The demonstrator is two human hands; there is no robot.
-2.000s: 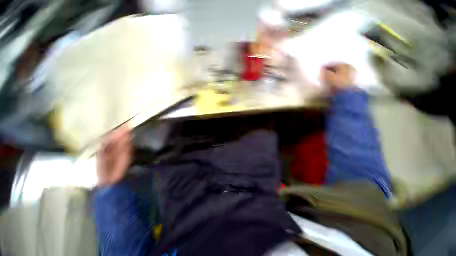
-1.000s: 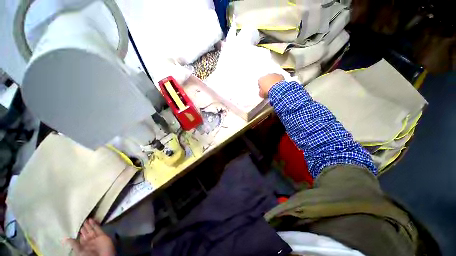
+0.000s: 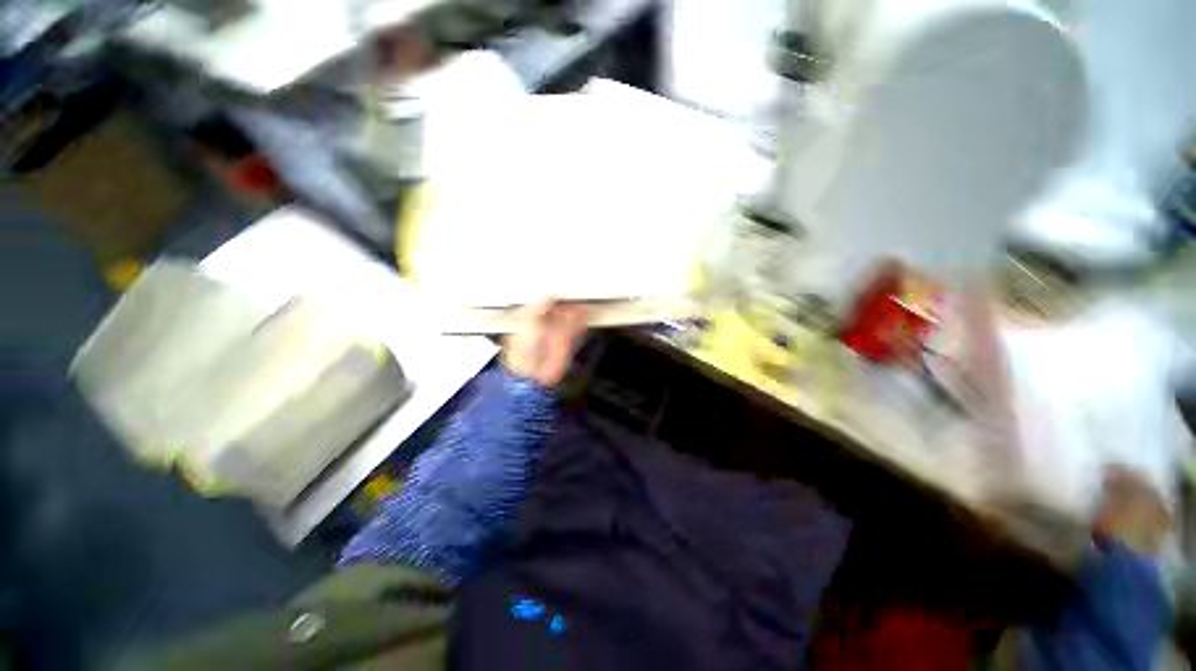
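The picture is blurred. A bag piece (image 3: pixel 577 197), white in glare, lies on the table left of the yellow base (image 3: pixel 745 344) of the pale grey machine (image 3: pixel 938 131). My left hand (image 3: pixel 547 344) is at its near edge, fingers on the folded rim, and appears to grip it. My right hand (image 3: pixel 1131 509) is small and blurred at the far right, by the white sheet (image 3: pixel 1095 380). Its fingers look curled; I cannot tell whether it holds anything. No snap can be made out.
A red holder (image 3: pixel 892 315) stands beside the machine head. A stack of bag pieces (image 3: pixel 249 380) lies on a low white stand at the left. A red thing (image 3: pixel 898 640) is under the table at the lower right. The table's front edge slants down to the right.
The view has swung left, bringing the side stand into sight. My left hand is now at the bag's near rim instead of lying palm-up by it. My right hand remains by the white sheet.
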